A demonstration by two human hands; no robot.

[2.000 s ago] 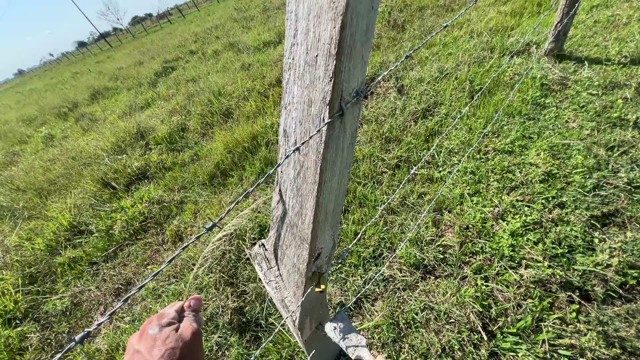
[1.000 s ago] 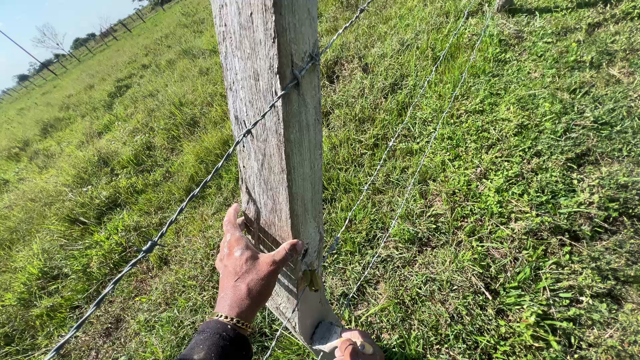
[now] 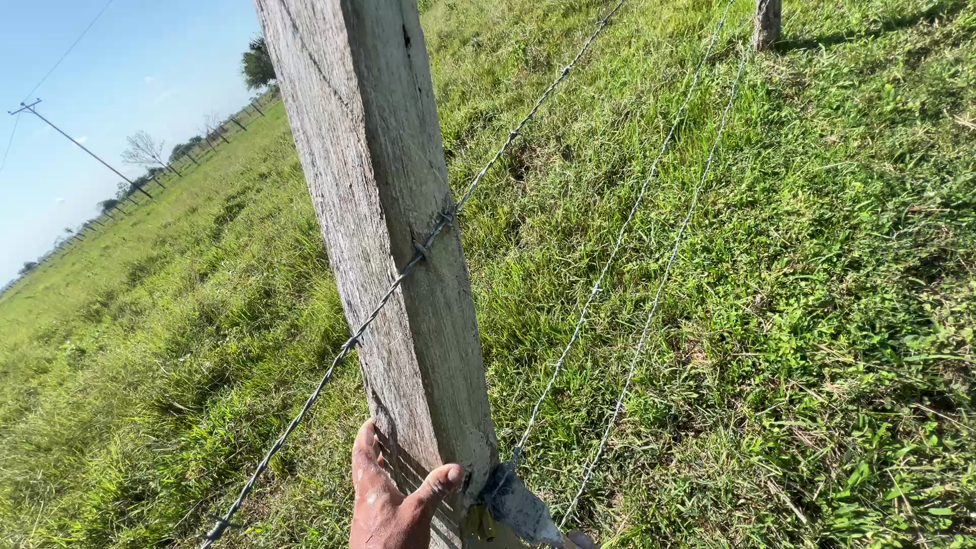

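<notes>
A weathered square wooden fence post leans through the middle of the head view. My left hand, with whitish smears on its skin, grips the post low down, thumb on the near face and fingers around the left edge. At the bottom edge, only a small part of my right hand shows, at the handle of a flat grey-white tool, apparently a paintbrush, whose broad end touches the post's right side. A strand of barbed wire crosses the post above my left hand. Something yellowish sits on the post beside the tool.
Two lower barbed wire strands run up toward another wooden post at the upper right. Grass surrounds the post. Far left stand a utility pole, bare trees and a distant fence line.
My left hand, away from the post two seconds ago, has come to hold it. The view has shifted, showing more sky, and my right hand has nearly left the frame.
</notes>
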